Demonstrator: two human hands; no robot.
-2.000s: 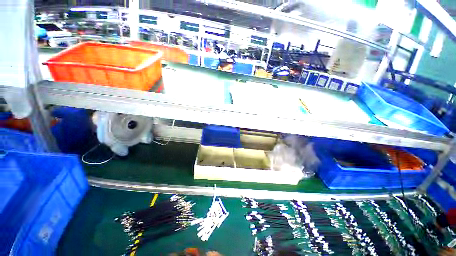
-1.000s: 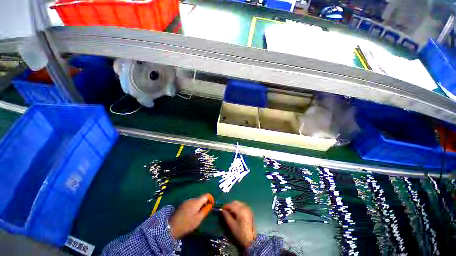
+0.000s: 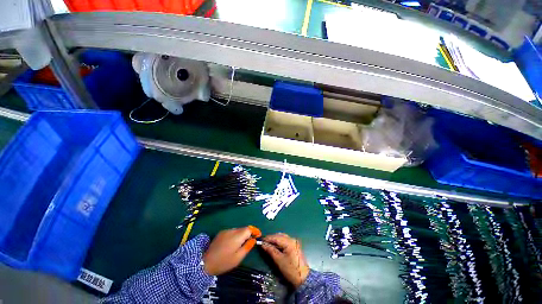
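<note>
My left hand, with orange finger cots on its fingertips, grips one end of a small dark cable lead. My right hand pinches the same lead from the right, its fingertips nearly touching the left ones. A small pale part shows between the fingertips, too small to identify. A bundle of black leads lies on the green mat beyond my hands. A loose pile of white sleeves lies just right of it. More black leads lie below my hands, partly hidden by them.
Rows of sleeved leads cover the right side. An empty-looking blue bin stands left. Behind the metal rail are a fan, a cream parts tray, a clear plastic bag and a blue bin. A metal-edged shelf crosses above.
Both hands have come into view since the earliest frame, as the view tilted down. Since one second ago they have moved slightly closer together and still hold the small lead.
</note>
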